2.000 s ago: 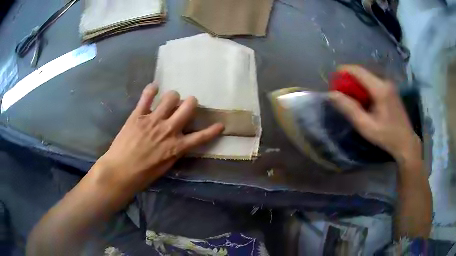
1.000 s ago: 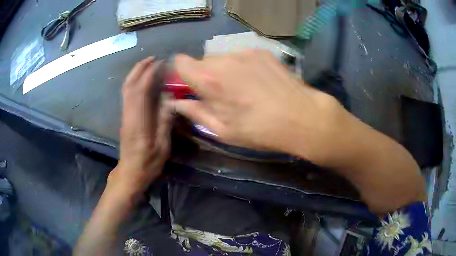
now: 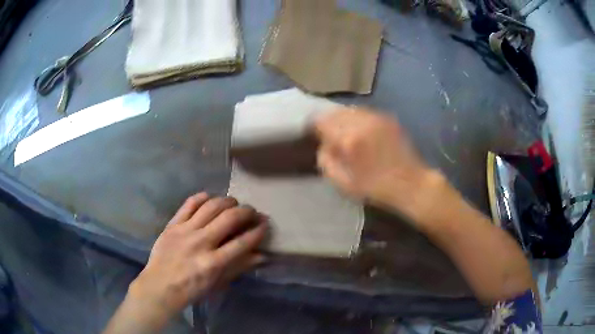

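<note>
The working stack of pale pocket pieces (image 3: 303, 218) lies near the table's front edge, pale side up. My right hand (image 3: 365, 153) is blurred and its fingers are closed on the right side of the top pocket piece (image 3: 267, 127), whose tan-brown band shows dark and blurred across the stack. My left hand (image 3: 212, 244) lies at the stack's lower left corner, fingers bent together; whether it grips cloth is hidden. The steam iron (image 3: 525, 196) sits at the far right with its red part up, and no hand is on it.
A waiting stack of pale pieces (image 3: 186, 42) lies upper left, a tan-brown finished stack (image 3: 326, 49) beyond the working stack. A white curved strip (image 3: 81, 127), clear plastic (image 3: 19, 121) and a narrow looped strip (image 3: 81, 52) lie left. Dark cords and straps (image 3: 518, 55) lie upper right.
The iron has moved from over the working stack to the far right, and my right hand has let go of it and holds the top piece. My left hand has moved lower beside the stack.
</note>
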